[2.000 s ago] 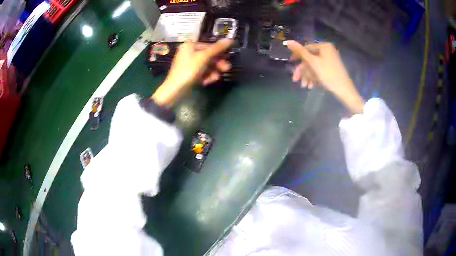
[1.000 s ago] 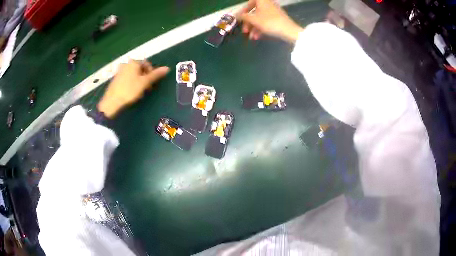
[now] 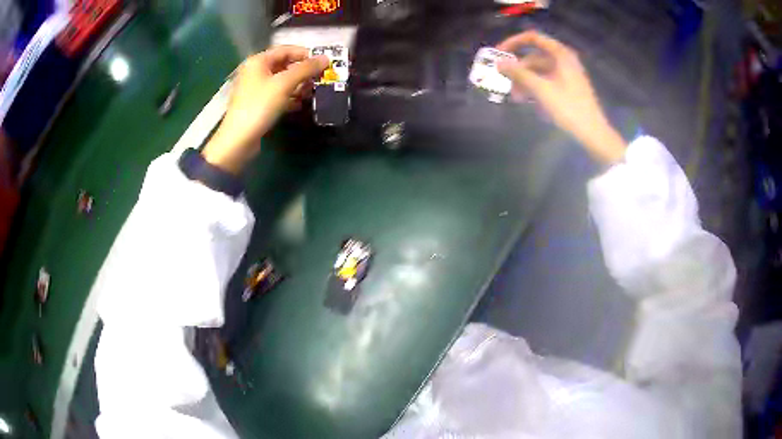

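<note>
My left hand point(image 3: 279, 81) holds a joined unit point(image 3: 331, 96) by its upper end. The unit has a white-rimmed housing with an orange patch on top and a dark screen hanging below. My right hand point(image 3: 544, 73) holds a small white-rimmed housing point(image 3: 492, 72) between thumb and fingers. Both are over the black fixture point(image 3: 412, 86). Another joined unit point(image 3: 349, 273) lies on the green bench, housing end up. A darker unit point(image 3: 260, 279) lies to its left, blurred, near my left sleeve.
A pale card point(image 3: 291, 36) and a red-digit display point(image 3: 315, 7) are behind my left hand. A pale curved rail point(image 3: 86, 326) borders the green conveyor point(image 3: 129, 129), which carries several small blurred units. A further unit point(image 3: 224, 355) lies partly behind my left sleeve.
The view has turned from the bench and rail back to the fixture. Compared with one second earlier, my left hand now holds a joined unit and my right hand a white-rimmed housing.
</note>
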